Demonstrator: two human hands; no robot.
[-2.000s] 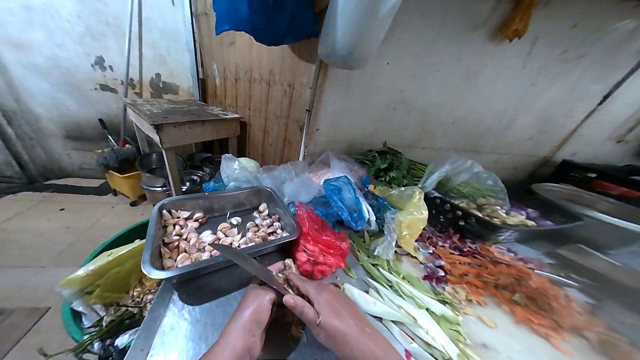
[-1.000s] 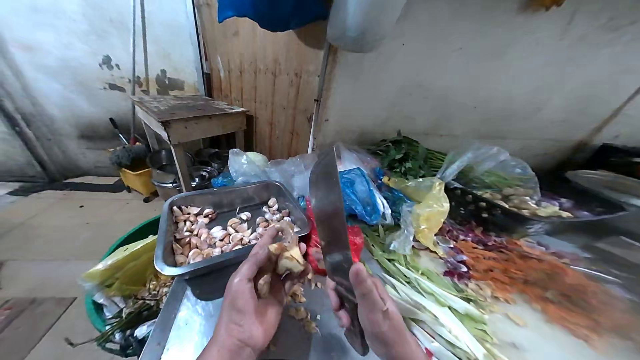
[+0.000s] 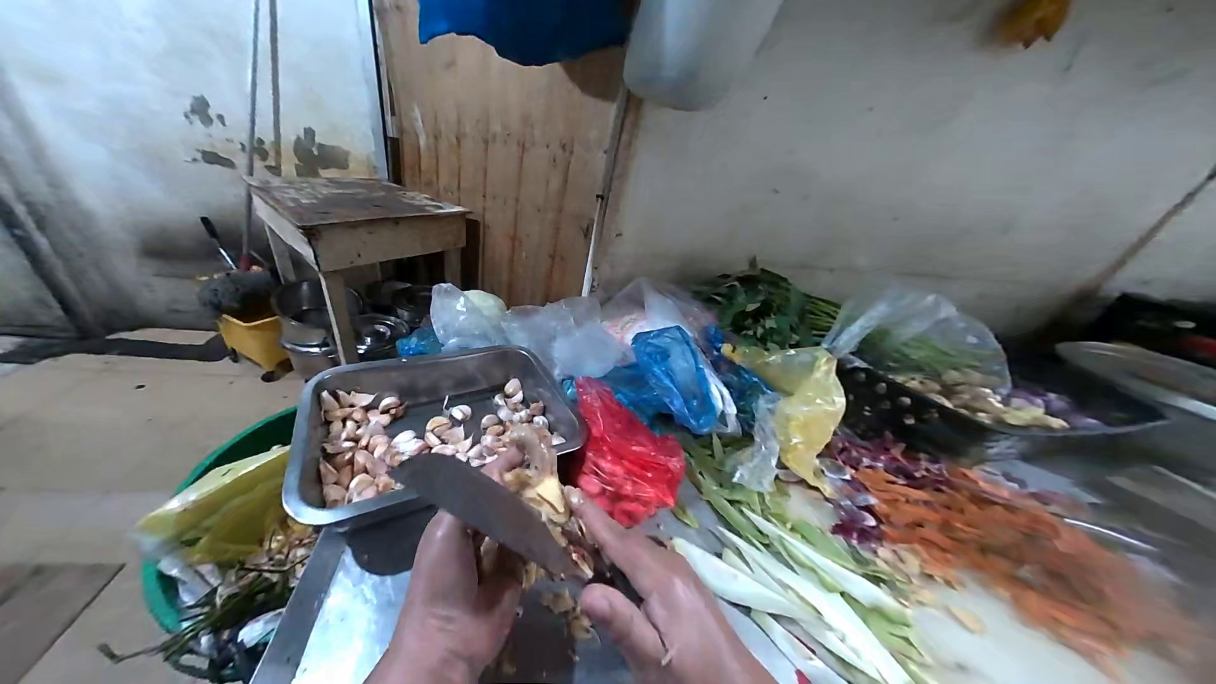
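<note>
My right hand (image 3: 655, 598) grips a broad-bladed knife (image 3: 489, 508), its blade pointing up and left across my left hand. My left hand (image 3: 461, 579) holds a ginger-like root (image 3: 546, 489), partly peeled, with the blade lying near it; the exact contact is hidden. Just beyond both hands, a steel tray (image 3: 318, 503) holds many garlic cloves (image 3: 366, 456). Brown peelings (image 3: 570, 608) lie on the metal surface below the hands.
A red plastic bag (image 3: 622, 451) sits right of the tray. Green-white stalks (image 3: 798, 579), orange peelings (image 3: 1007, 551) and purple skins lie at right. A green basin (image 3: 157, 589) of scraps stands lower left. Blue and yellow bags (image 3: 812, 408) lie behind, beside a black crate (image 3: 883, 408).
The knife has gone from upright, apart from the left hand, to lying slanted across it. Both hands have come closer together.
</note>
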